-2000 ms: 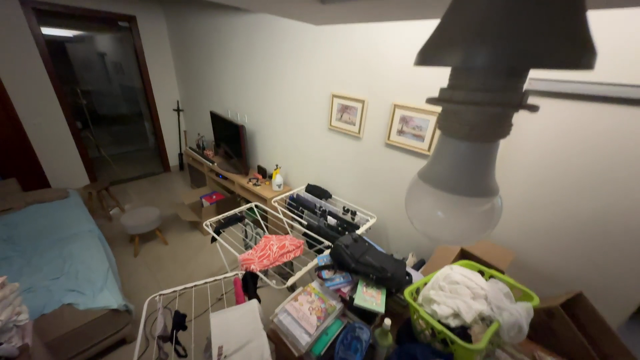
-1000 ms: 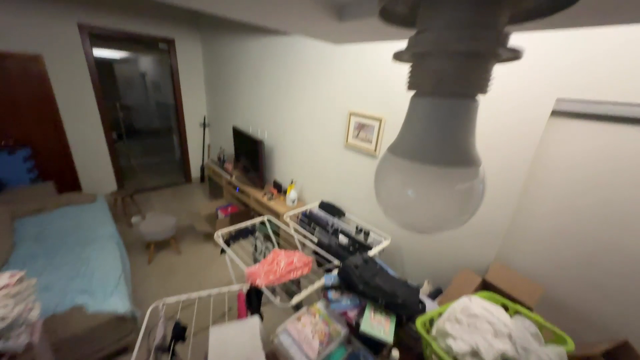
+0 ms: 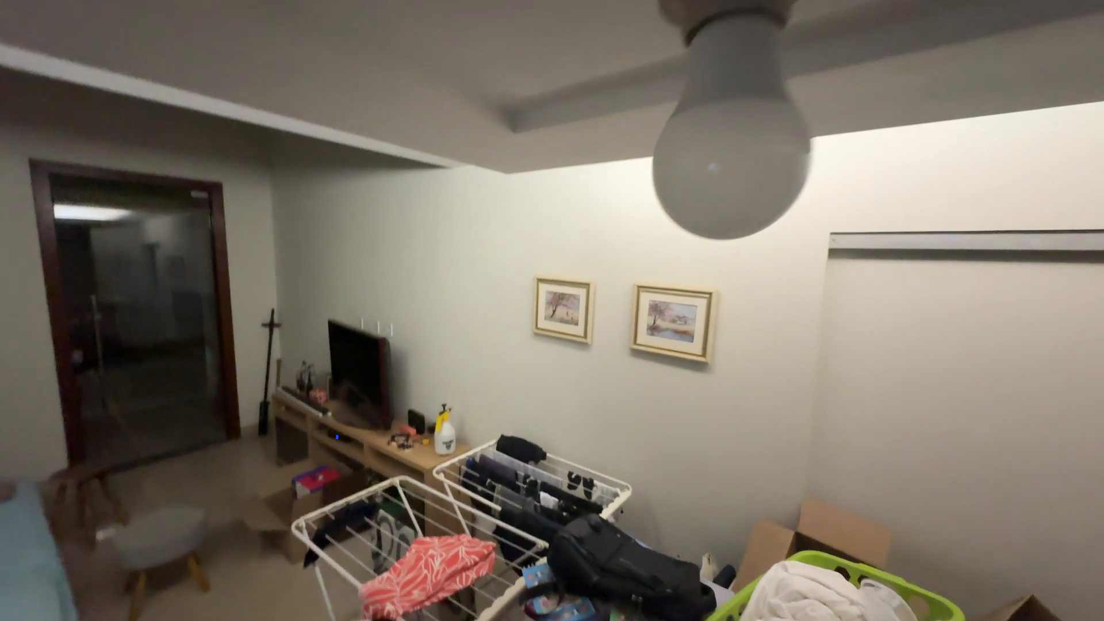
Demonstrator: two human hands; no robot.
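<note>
Neither of my hands is in view. Close in front hangs an unlit light bulb (image 3: 731, 138) with a frosted dome and a grey base, its top running into a socket (image 3: 729, 10) under the ceiling. Far below it, a black bag (image 3: 630, 565) lies beside a green plastic laundry basket (image 3: 918, 591) holding white cloth (image 3: 819, 595). White folding drying racks (image 3: 345, 565) stand left of the bag, with a coral patterned cloth (image 3: 431, 573) and dark clothes on them.
A lowered ceiling part (image 3: 414, 78) spans the top. Two framed pictures (image 3: 674, 322) hang on the wall. A television (image 3: 358, 366) and a spray bottle (image 3: 445, 435) stand on a wooden console (image 3: 379, 444). Open cardboard boxes (image 3: 841, 526), a grey stool (image 3: 161, 533) and a glass door (image 3: 138, 319) are also visible.
The view has tilted up, showing more ceiling. The bulb sits higher in the picture, and less of its socket shows than before. No hand appears in any frame.
</note>
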